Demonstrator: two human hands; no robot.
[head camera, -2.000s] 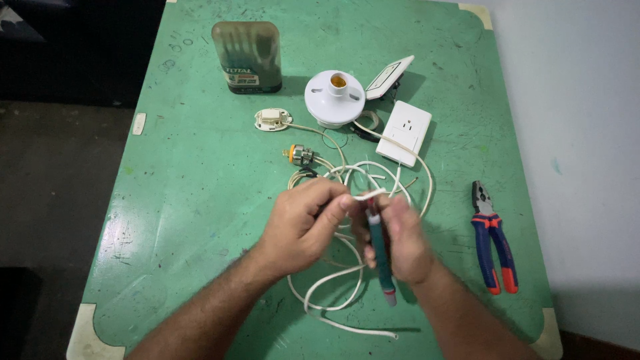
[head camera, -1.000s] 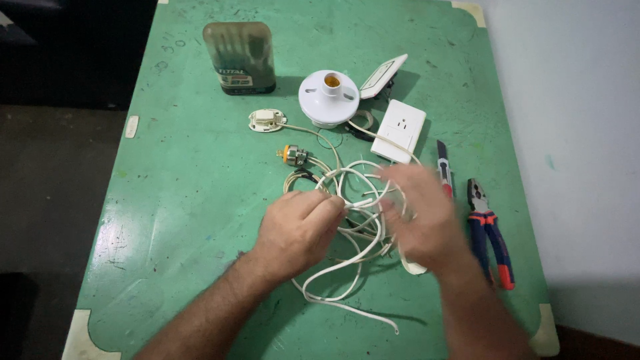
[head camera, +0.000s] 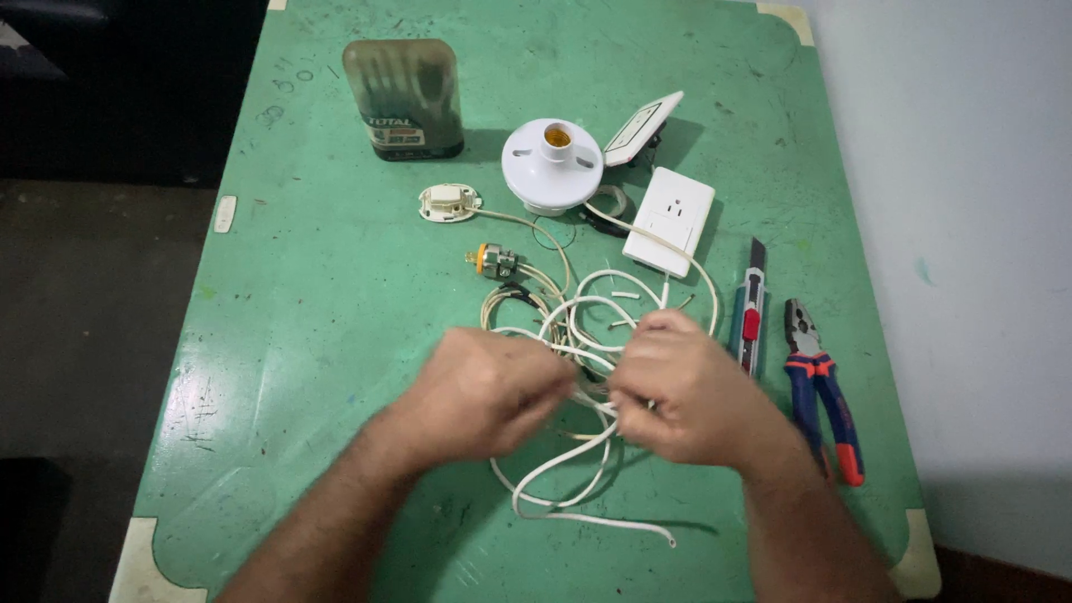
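My left hand (head camera: 498, 394) and my right hand (head camera: 682, 389) are closed on white electrical cable (head camera: 561, 456), a short gap between them, over the tangle of loops. Beyond them lie a plug with an orange face (head camera: 494, 260), a white lamp holder (head camera: 536, 180) and a white outlet with its cover plate (head camera: 670, 222). To the right of my right hand a utility knife (head camera: 752, 314) with its blade out lies beside combination pliers (head camera: 816, 377) with blue and red handles. My left fingers are blurred.
A translucent Total case (head camera: 404, 100) stands at the back left of the green table (head camera: 318, 318). Near it lies a small cream switch (head camera: 448, 203) on a cord. A second white wall plate (head camera: 643, 130) leans behind the lamp holder. A pale wall runs along the right side.
Two seconds ago my right hand held the utility knife; it now lies on the table to the right. My hands have moved apart from each other over the cable.
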